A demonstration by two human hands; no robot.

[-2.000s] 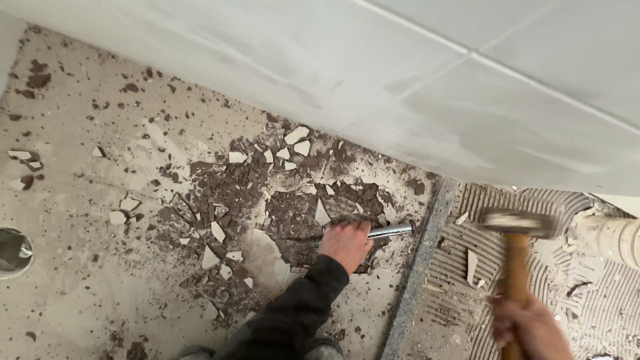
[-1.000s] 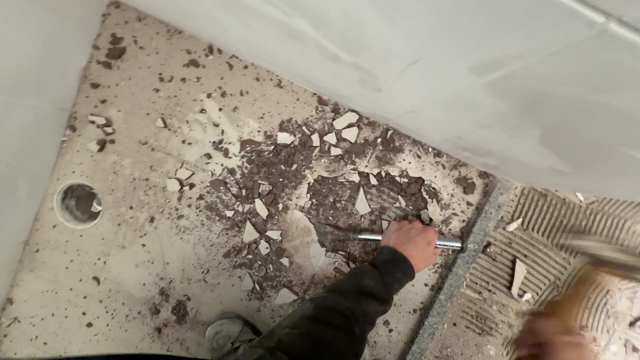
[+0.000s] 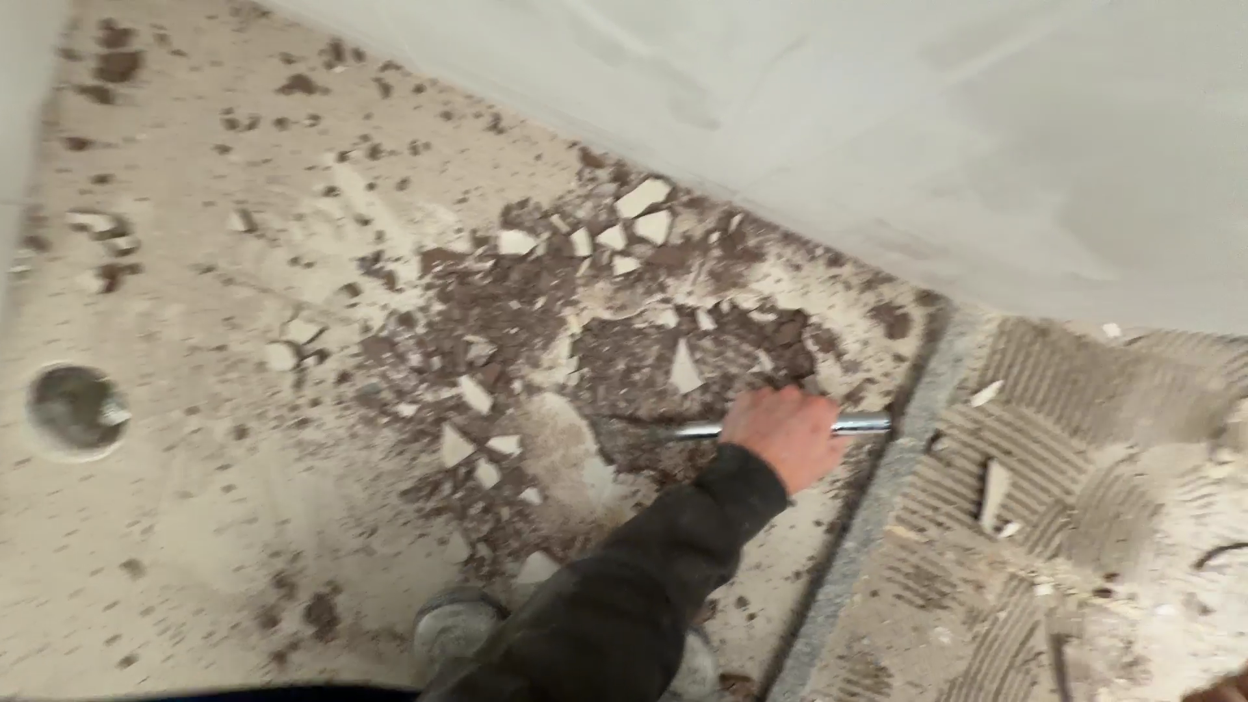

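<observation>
My left hand (image 3: 786, 437), in a dark sleeve, grips a metal chisel (image 3: 862, 424) that lies low and nearly level over the broken patch (image 3: 634, 370) of the floor. The chisel's tip points left, into the dark rubble. Pale tile shards (image 3: 685, 369) lie in and around the patch. Of my right hand, only a blurred brownish bit may show at the bottom right corner; what it is cannot be told. The hammer is not clearly in view.
A grey stone edge strip (image 3: 877, 526) runs right of the patch, with ridged adhesive (image 3: 1053, 409) and loose shards beyond it. A light wall (image 3: 877, 127) borders the floor above. A round drain hole (image 3: 78, 411) is at left. A shoe (image 3: 456, 624) stands below the patch.
The right hand and the hammer, seen at the right in both earlier frames, have left clear view. My left hand still holds the chisel over the patch. The view has shifted.
</observation>
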